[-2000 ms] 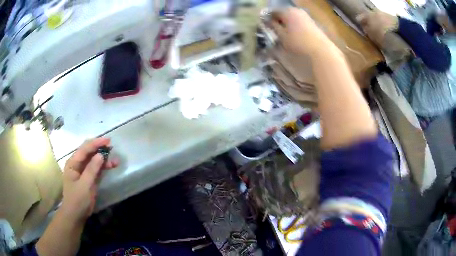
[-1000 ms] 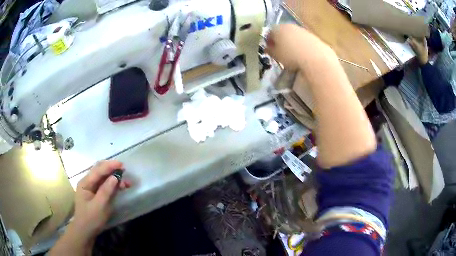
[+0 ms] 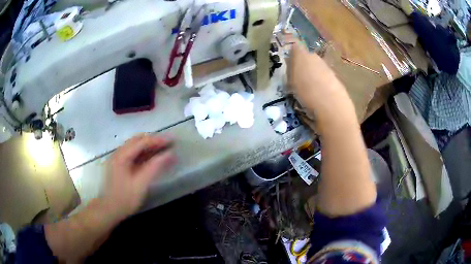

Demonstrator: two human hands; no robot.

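Observation:
My left hand (image 3: 135, 167) is blurred over the white table (image 3: 206, 154), fingers curled; a dark patch shows between them, too blurred to name. My right hand (image 3: 309, 72) reaches to the right end of the white sewing machine (image 3: 106, 36), beside its beige end section (image 3: 257, 44); its fingertips are small and unclear, and whether they hold anything cannot be told. A tan garment panel (image 3: 28, 180) lies at the far left under the lit needle area (image 3: 38, 129), with neither hand on it.
A black phone with a red edge (image 3: 134, 86) lies under the machine arm. Crumpled white scraps (image 3: 219, 111) lie mid-table. A red-handled tool (image 3: 176, 62) leans on the machine. Tan cut pieces (image 3: 374, 95) are at the right, near another person's dark sleeve (image 3: 436, 44). Yellow-handled scissors (image 3: 298, 250) are below.
My left hand has moved right and slightly up; the small dark metal piece in its fingers is no longer distinct. My right hand has shifted slightly right and down, staying by the machine's right end.

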